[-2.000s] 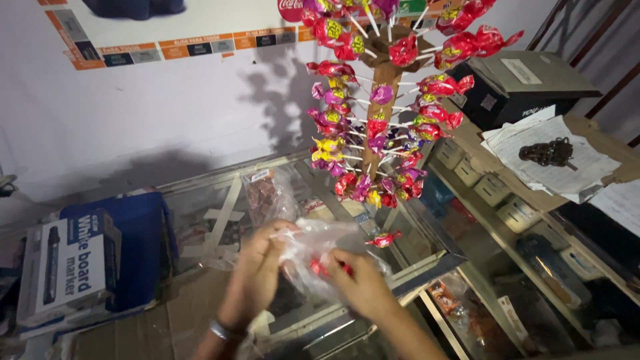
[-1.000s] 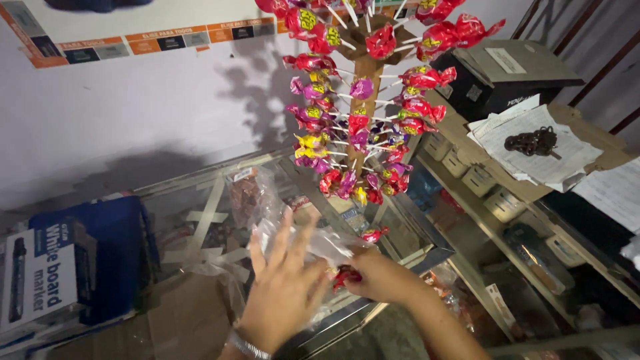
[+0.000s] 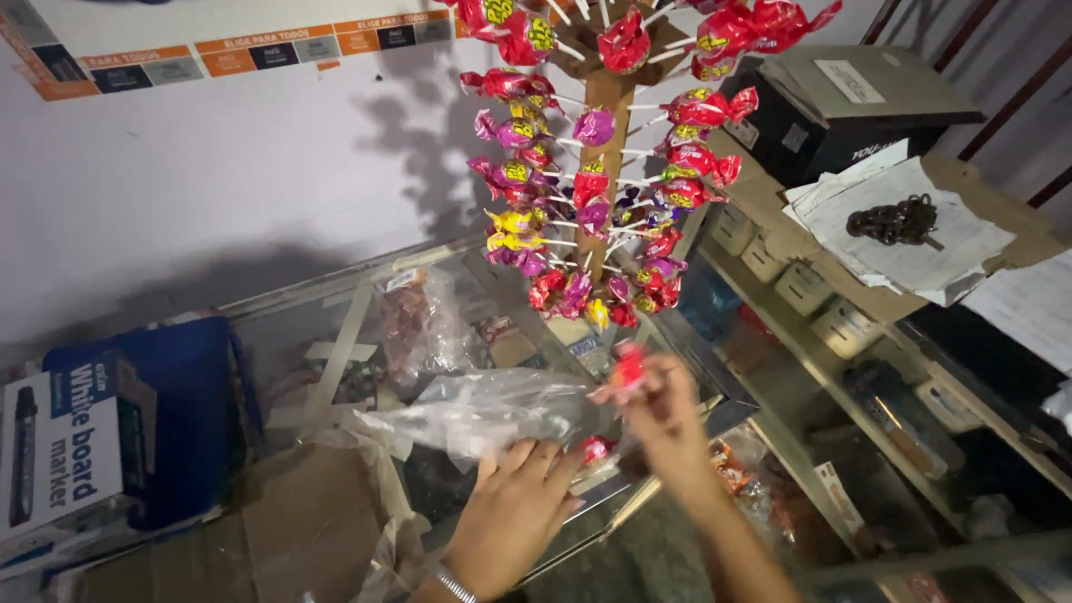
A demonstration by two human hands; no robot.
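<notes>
My right hand (image 3: 670, 410) holds a red-wrapped lollipop (image 3: 630, 365), blurred, just below the lollipop stand (image 3: 607, 151). That brown stand bears tiers of red, purple and yellow wrapped lollipops on white sticks. My left hand (image 3: 519, 507), with a metal band at the wrist, rests palm down at the near edge of a clear plastic bag (image 3: 494, 406); whether its fingers grip the film cannot be told. Another red lollipop (image 3: 596, 450) lies by the bag's right end, beside my left fingertips. Behind the bag, a second clear bag with reddish contents (image 3: 419, 322) lies on the glass counter (image 3: 318, 310).
A whiteboard marker box (image 3: 63, 452) and a blue item (image 3: 197, 419) stand at left, near a cardboard piece (image 3: 310, 511). At right are shelves (image 3: 804, 352), a black box (image 3: 837, 117) and a dark chain (image 3: 896, 220) on papers (image 3: 963, 218).
My right hand has risen from the bag toward the stand with a red lollipop in its fingers. My left hand, raised with spread fingers a second ago, is lower, at the bag's near edge.
</notes>
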